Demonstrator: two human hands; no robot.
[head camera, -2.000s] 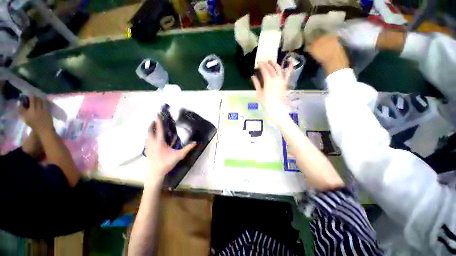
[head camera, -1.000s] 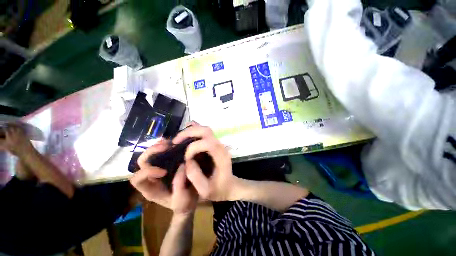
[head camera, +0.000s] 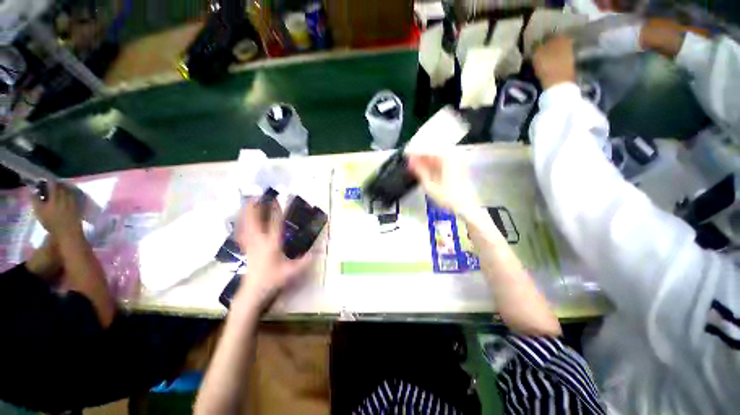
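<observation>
My right hand (head camera: 442, 182) holds a black retail box (head camera: 391, 180) over the printed work sheet (head camera: 381, 251). The box is blurred and tilted, with white paper (head camera: 440, 130) standing out of its upper end. My left hand (head camera: 268, 247) is spread over the black boxes (head camera: 303, 225) left of the sheet; its fingertips overlap a dark box, and I cannot tell whether it grips one. Two bagged products (head camera: 385, 120) in pale sleeves stand on the conveyor belt beyond the bench.
Small white boxes (head camera: 261, 172) and a white pad (head camera: 182, 247) lie at left, beside pink film (head camera: 146, 198). Black boxes with papers (head camera: 480, 74) stand on the belt at right. A coworker's white sleeve (head camera: 580, 186) reaches across the right side; another coworker's arm (head camera: 69, 235) is at far left.
My hands, together around a black box a second ago, are now apart. My right hand has moved right and forward with a black box. My left hand is over the boxes at left.
</observation>
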